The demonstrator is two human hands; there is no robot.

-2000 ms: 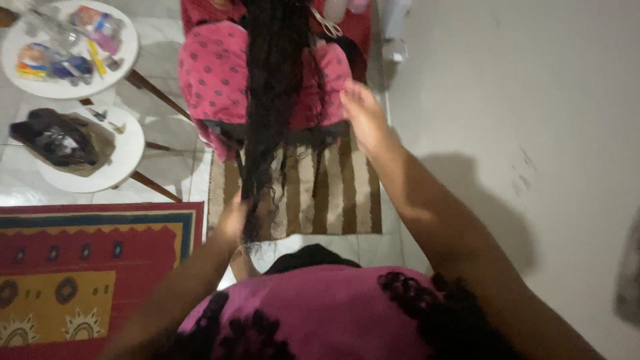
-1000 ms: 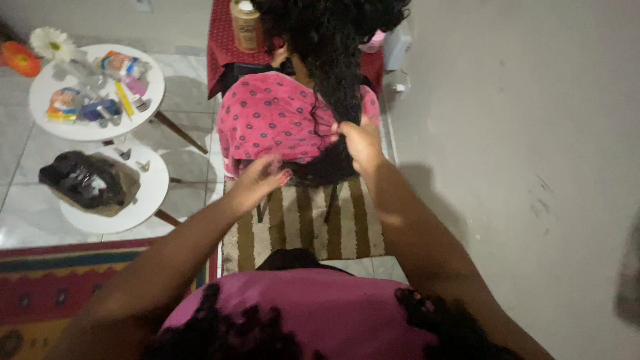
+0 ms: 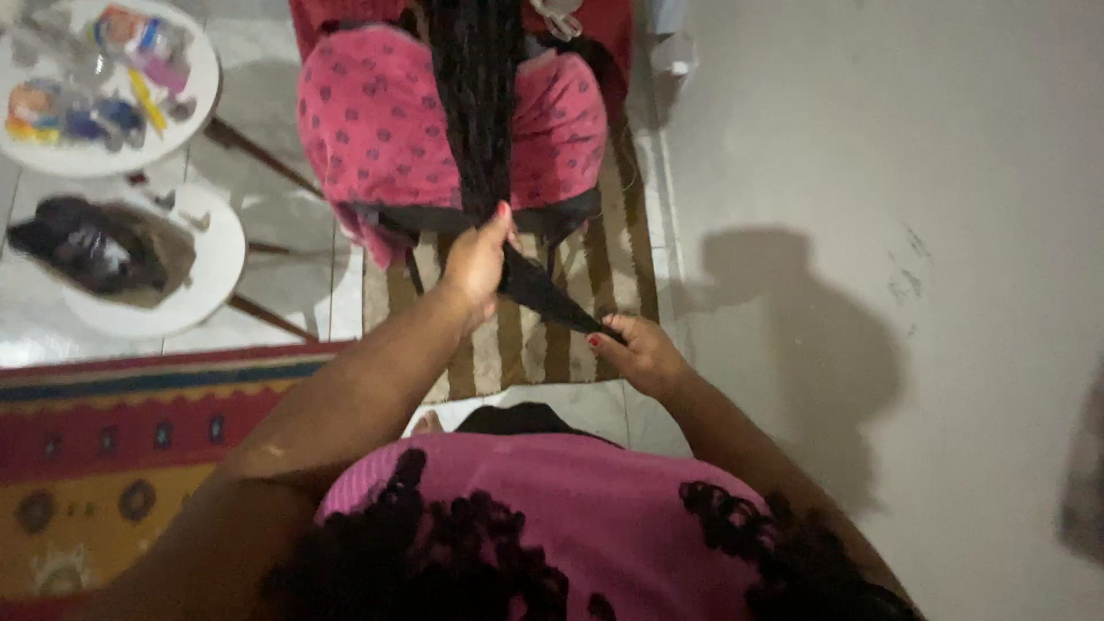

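Observation:
A long length of dark hair (image 3: 479, 103) hangs down the back of a seated person whose shoulders are covered by a pink patterned cloth (image 3: 375, 121). My left hand (image 3: 479, 263) is closed around the hair just below the cloth's lower edge. Lower and to the right, my right hand (image 3: 638, 349) grips the tapered end of the same hair, which is stretched diagonally between both hands. The seated person's head is out of view.
At the left, a round white table (image 3: 194, 129) holds packets and a yellow item; a second white table (image 3: 220, 285) bears a black plastic bag (image 3: 95, 246). A striped rug (image 3: 492, 345) lies below, a patterned rug (image 3: 155, 431) at lower left, a wall (image 3: 819, 129) at right.
One second ago my left hand was apart from the hair near the cloth's edge; now it holds it. My right hand has moved down and right, with the hair drawn out long.

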